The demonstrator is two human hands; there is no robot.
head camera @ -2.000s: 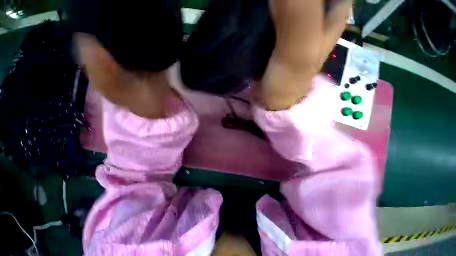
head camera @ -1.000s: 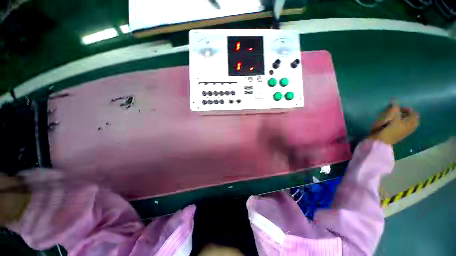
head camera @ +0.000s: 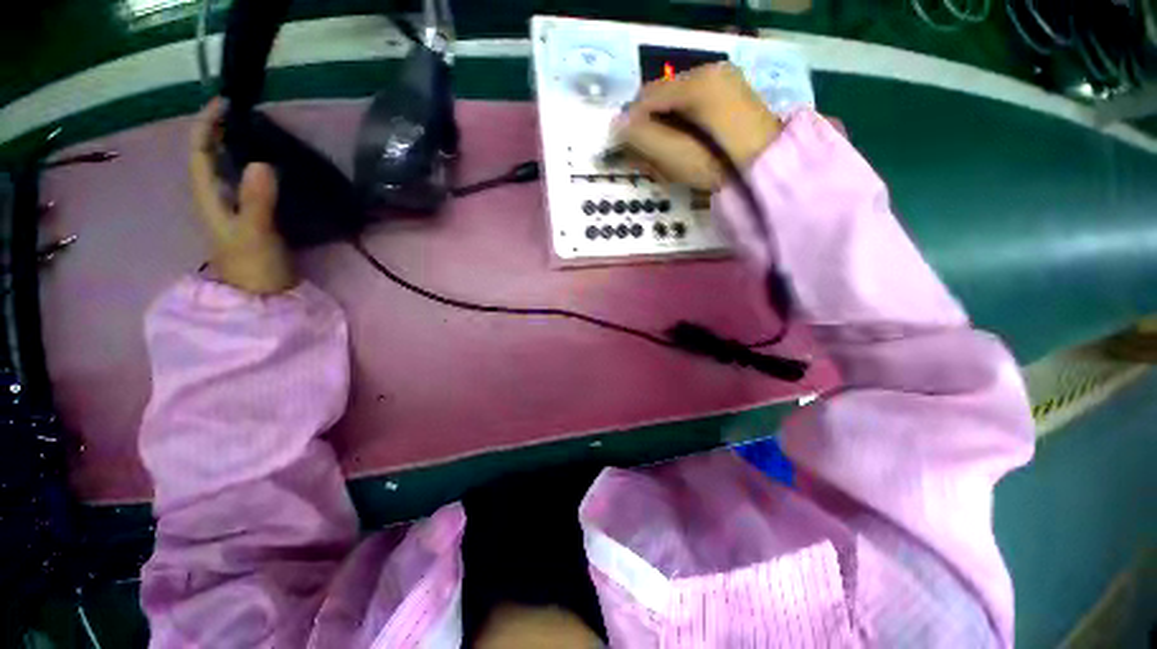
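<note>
My left hand (head camera: pixel 241 209) is shut on a black gaming headset (head camera: pixel 298 178) above the left part of the pink mat. Its other ear cup (head camera: pixel 404 133) looks glossy, and a boom microphone (head camera: pixel 501 180) points right toward the tester. The white headset tester (head camera: pixel 577 127) stands on the mat with red digits lit. My right hand (head camera: pixel 698 127) is over the tester's face, fingers closed on the headset cable (head camera: pixel 758 209); the cable end is hidden or blurred. The cable runs from the headset across the mat to a thicker dark inline control (head camera: pixel 736 351).
A dense pile of thin black stalks (head camera: pixel 23 342) lies at the left edge, with metallic tips reaching over the mat (head camera: pixel 419 406). The green conveyor (head camera: pixel 939 216) curves away at right. Something blue (head camera: pixel 766 459) shows below the belt's near edge. Coiled cables (head camera: pixel 1078 44) are at the top right.
My left hand has come from the lower left and now holds a headset over the mat. My right hand has moved from the belt at right onto the tester, with the cable.
</note>
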